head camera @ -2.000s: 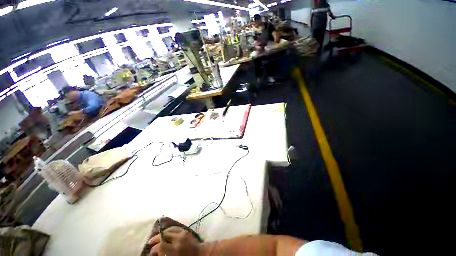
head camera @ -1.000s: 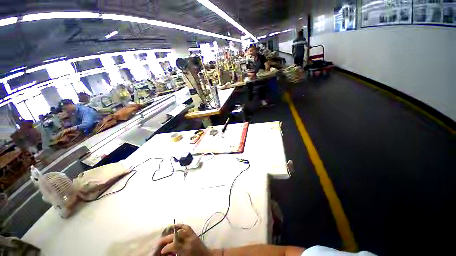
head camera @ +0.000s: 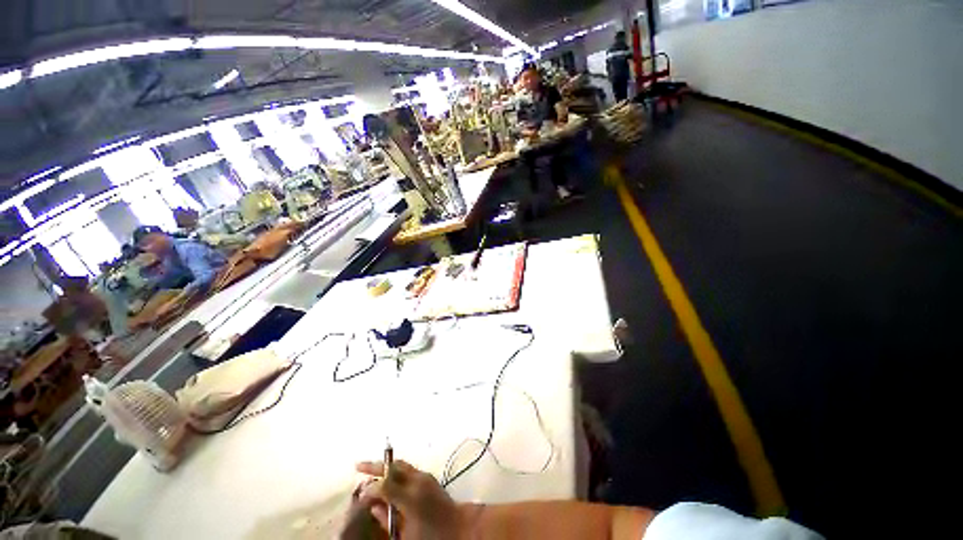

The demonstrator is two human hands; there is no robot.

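My right hand [head camera: 425,508] is at the bottom centre, closed around a slim pen-like tool [head camera: 389,471] held upright, its thin tip pointing up and away. A dark, blurred shape against its left side may be part of my left hand; its fingers and grip cannot be made out. Pale beige cloth [head camera: 301,521] lies on the table to the left of the hands, cut off by the bottom edge. A thin cord [head camera: 494,406] curls over the table to the right of my right hand.
The white table [head camera: 253,464] holds a small white fan [head camera: 148,417], a folded beige bag [head camera: 234,382], a black plug [head camera: 397,333] and a red-edged board [head camera: 475,283]. A dark aisle with a yellow line [head camera: 686,316] runs along the right. People [head camera: 541,111] are farther back.
My right hand has shifted slightly right with the tool, which now stands upright and shows more of its length. The brown fold seen under the hand earlier no longer shows clearly. The view has tilted.
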